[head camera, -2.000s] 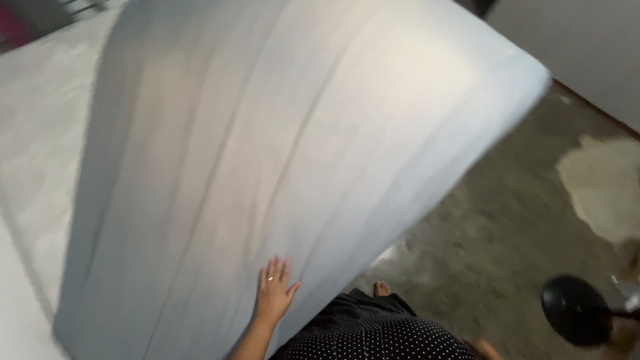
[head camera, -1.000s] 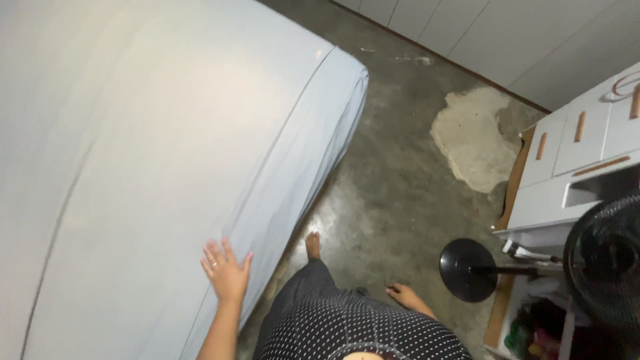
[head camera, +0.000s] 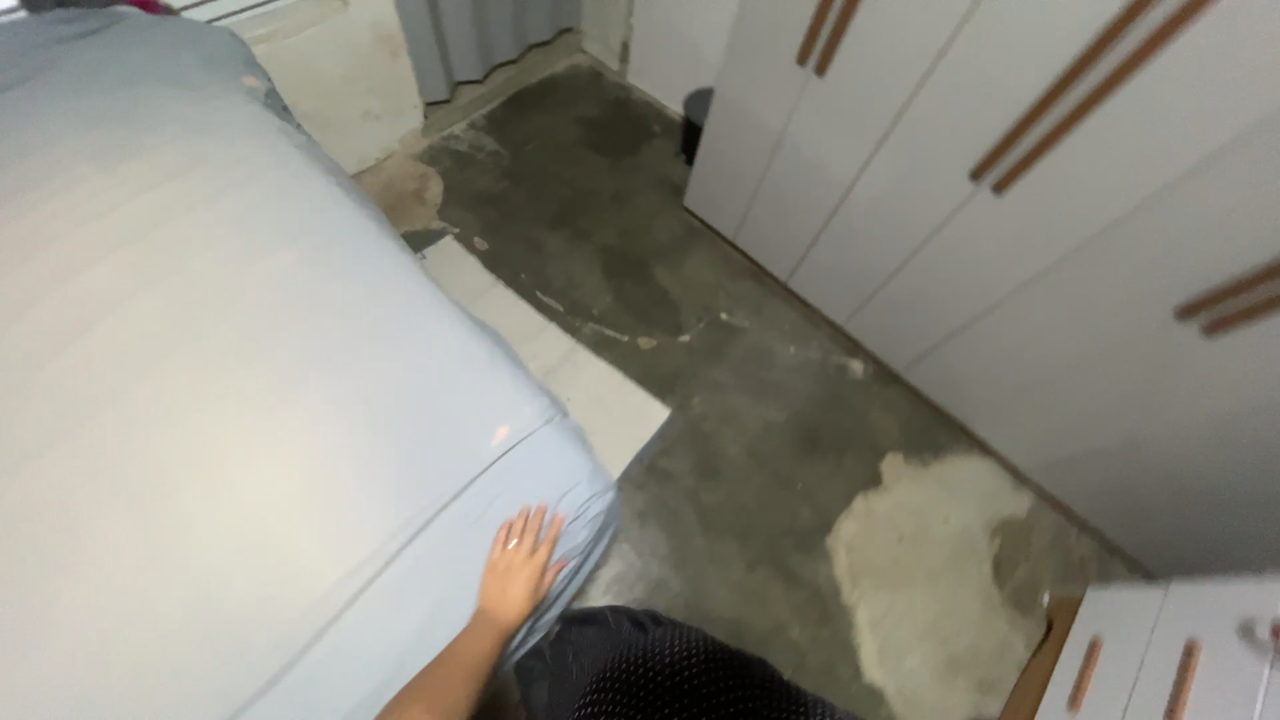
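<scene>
A light blue fitted sheet (head camera: 280, 360) covers the mattress that fills the left of the head view, with a long crease near its close end. My left hand (head camera: 520, 570), a ring on one finger, lies palm down on the sheet beside the mattress's near corner, where the fabric is gathered in small folds. Its fingers are spread and hold nothing. My right hand is out of the frame. The dark dotted clothing (head camera: 690, 670) on my body shows just right of the corner.
White wardrobe doors (head camera: 900, 200) with brown handles run along the right. A white drawer unit (head camera: 1150, 650) stands at the bottom right. A pale flat panel (head camera: 560, 350) juts out beside the bed over the patchy concrete floor (head camera: 740, 390). A dark bin (head camera: 695, 120) and a grey curtain (head camera: 490, 40) are farther back.
My left hand is now at the mattress's near corner, beyond the crease. My right hand, visible one second ago by my body, has left the view. The view has swung toward the wardrobe.
</scene>
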